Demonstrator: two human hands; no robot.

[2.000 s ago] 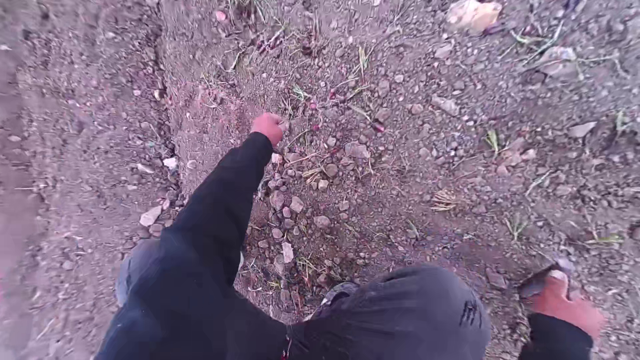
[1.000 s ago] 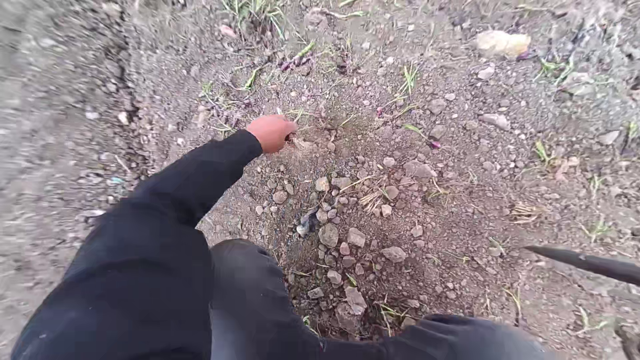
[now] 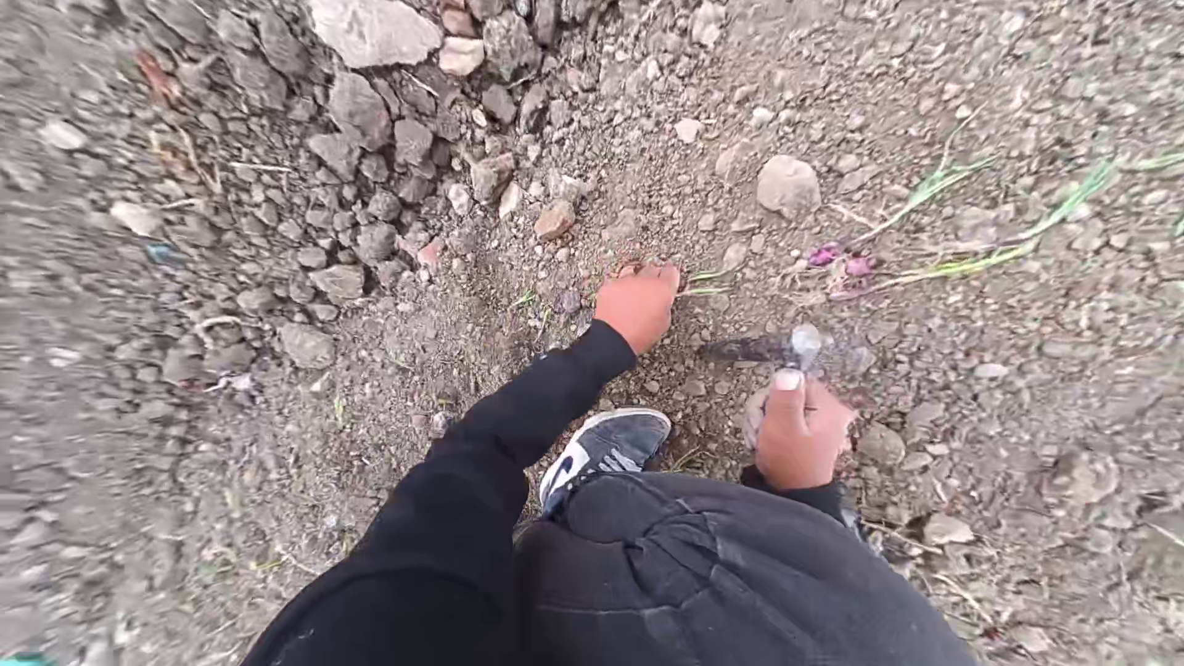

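My left hand point(image 3: 638, 305) is down at the soil, its fingers closed around the thin green leaves point(image 3: 708, 282) of a small plant; what the fingertips hide cannot be seen. To its right, my right hand point(image 3: 803, 430) grips a hand tool with a dark, blurred metal blade point(image 3: 749, 349) that points left, toward the left hand. The tool's handle is mostly hidden by the fist. Above the tool lie red onions point(image 3: 858, 267) with long green leaves point(image 3: 971, 264), flat on the ground.
Clods and stones point(image 3: 361, 111) are heaped at the upper left, with a large pale rock point(image 3: 375, 32) at the top. A round stone point(image 3: 788, 185) lies above the onions. My shoe point(image 3: 606, 453) stands on the soil just below the left hand.
The view has shifted to another patch of ground. My right hand, out of view one second ago with only the blade showing, is now near my left hand. The onions have come into plain view.
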